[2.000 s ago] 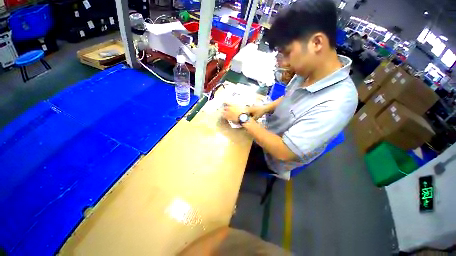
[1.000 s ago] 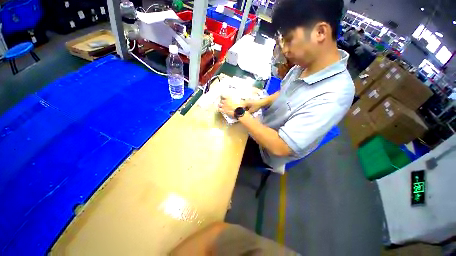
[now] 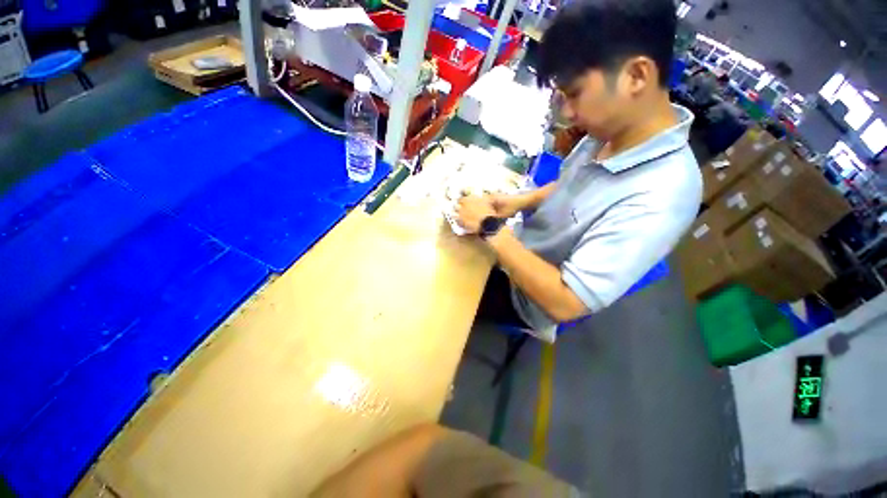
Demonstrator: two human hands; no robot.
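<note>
Neither of my hands is in view. A bare part of an arm [image 3: 374, 469] and a brown-grey sleeve [image 3: 477, 469] show blurred at the bottom edge, cut off by it; I cannot tell which arm it is. Nearest in front of me is the tan bench top [image 3: 336, 302] under a glossy clear cover, with bright glare spots. A large bright blue sheet [image 3: 146, 263] lies along its left side. A clear water bottle [image 3: 361, 136] stands upright near the sheet's far right corner, beside a white post.
A seated person [image 3: 622, 214] in a grey shirt bends over white items at the bench's far end. Red bins [image 3: 452, 68] stand behind the post. Cardboard boxes [image 3: 768, 253], a green bin [image 3: 744, 326] and a white surface with a green-lit display [image 3: 808, 387] are at right.
The view has shifted slightly, first one way and then back. The seated person's hands have moved a little over the white items. The arm at the bottom edge shows a little more.
</note>
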